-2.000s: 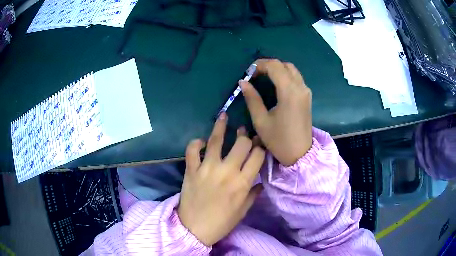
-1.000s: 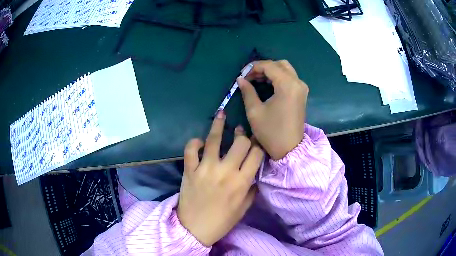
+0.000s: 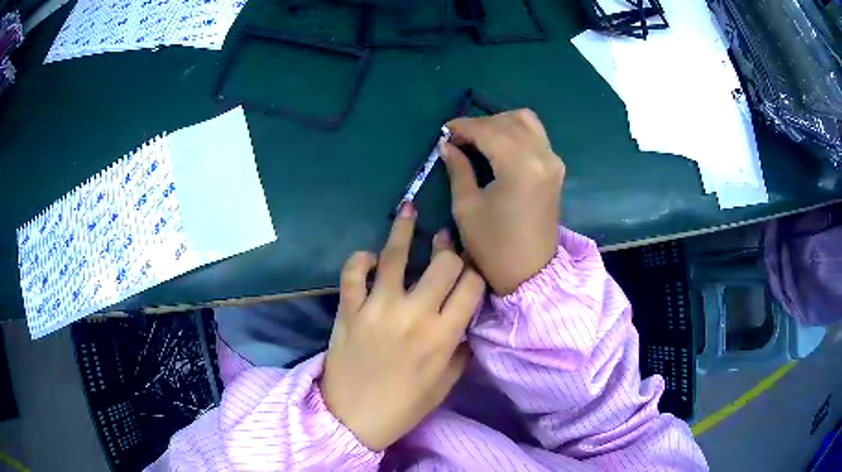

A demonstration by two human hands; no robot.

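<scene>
A narrow white adhesive strip with blue print [image 3: 425,173] lies slanted along one side of a thin black frame [image 3: 468,100] on the green mat. The frame is mostly hidden under my hands. My left hand [image 3: 397,323] lies low in the middle, its index fingertip pressing the strip's lower end. My right hand [image 3: 512,189] pinches the strip's upper end between thumb and index finger. An adhesive sheet with blue print and a comb-like edge [image 3: 102,226] lies at the left.
A second adhesive sheet [image 3: 138,26] is at the back left. Black frames [image 3: 346,88] lie at the back. Stacked frames [image 3: 632,18] rest on white paper [image 3: 683,111]. Clear plastic bags [image 3: 785,69] are far right. A black basket [image 3: 138,378] sits below the bench edge.
My right fingers have shifted slightly left along the strip, and its upper end now lies closer to the frame side. My left fingertip stays at the lower end.
</scene>
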